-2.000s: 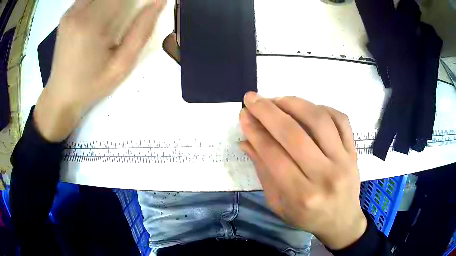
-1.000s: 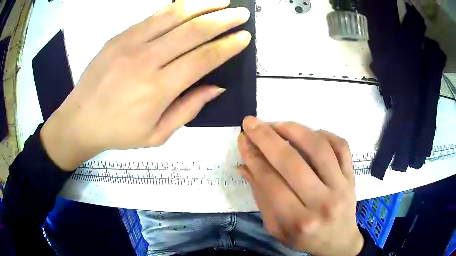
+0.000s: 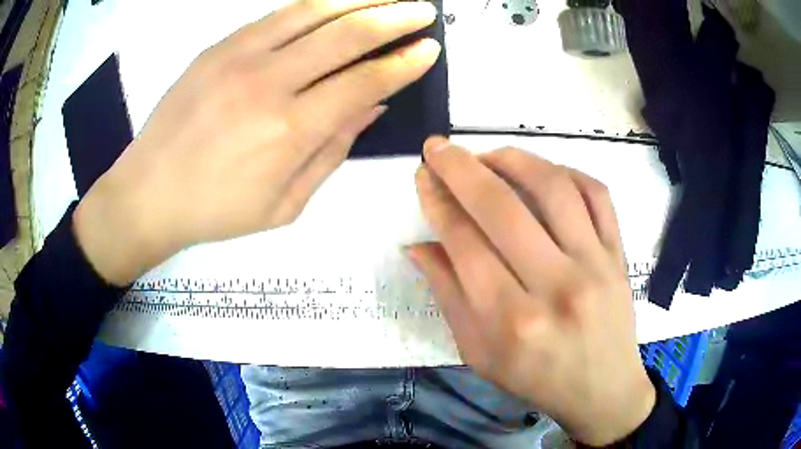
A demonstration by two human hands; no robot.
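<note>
A dark fabric panel (image 3: 400,127) lies flat at top centre, its upper part under my left hand and cut off by the top edge. My left hand (image 3: 255,131) rests flat on the panel with fingers spread, gripping nothing. My right hand (image 3: 536,254) pinches the panel's lower right corner between thumb and fingertips. A dark strip along the panel's right edge is hard to tell from it. The needle and presser foot are not in view.
A pile of dark strips (image 3: 711,167) lies at right. A ridged metal knob (image 3: 593,33) is at upper right. Another dark panel (image 3: 98,123) lies at left. A printed ruler (image 3: 237,298) runs along the near table edge. Blue baskets (image 3: 681,364) sit below beside jeans.
My left hand has come down onto the panel since the earliest frame. Over the last second the panel has moved up, away from me, and my right hand has moved up with its corner.
</note>
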